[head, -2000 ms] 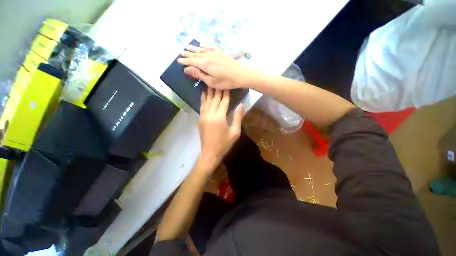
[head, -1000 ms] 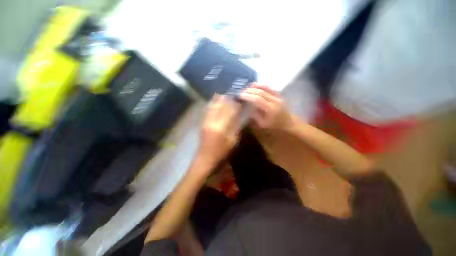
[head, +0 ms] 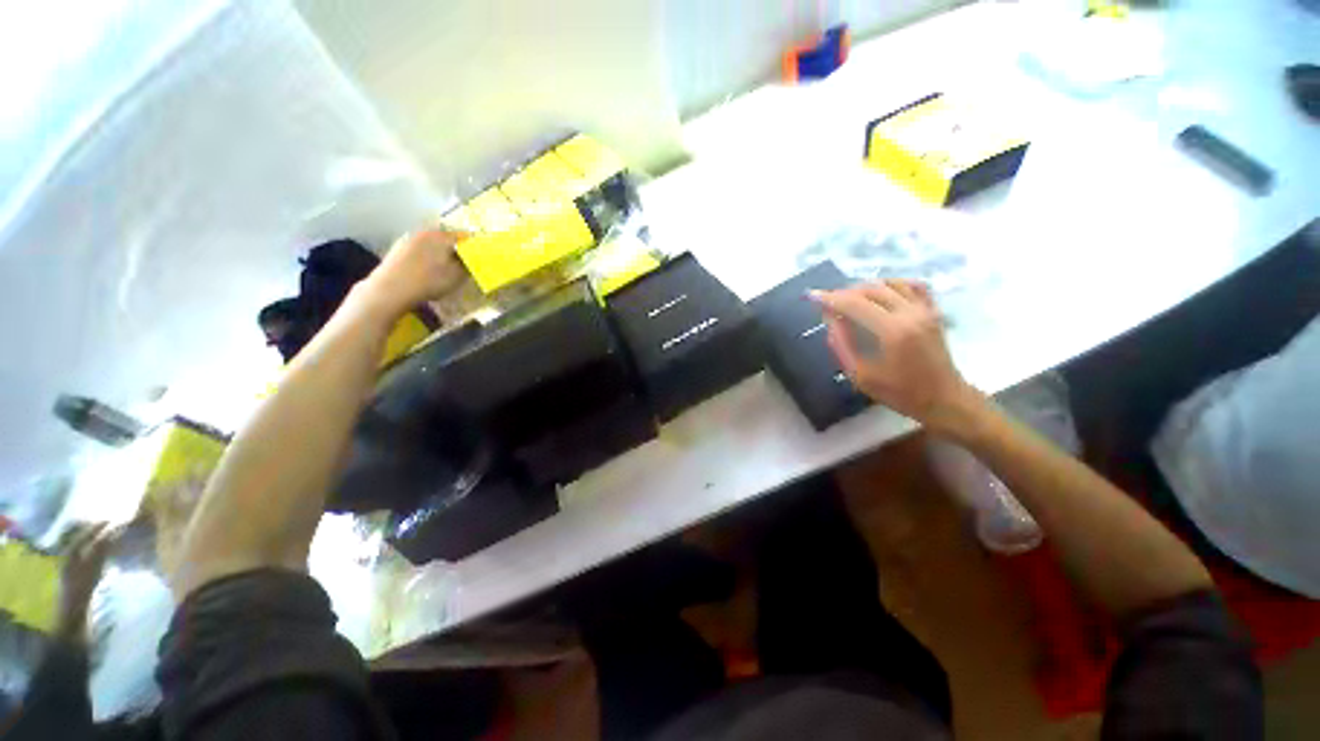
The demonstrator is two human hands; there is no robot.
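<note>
A closed black box with white lettering lies on the table in front of me. My right hand is over its right part, fingers loosely bent, not gripping it. My left hand is stretched out to the left, at the left end of a yellow sleeve in front of the yellow row. Its fingers close on that end; the fingertips are partly hidden. A second black box with lettering stands left of the first.
Several black boxes are stacked at left, some under clear film. A yellow-and-black box stands at the back. Small clear bags lie behind the black box. Another person's white-clothed part is at right. A hand shows far left.
The view has swung left. Both hands have left the front edge of the black box; my left hand has reached over to the yellow sleeve, my right hand has moved over the box.
</note>
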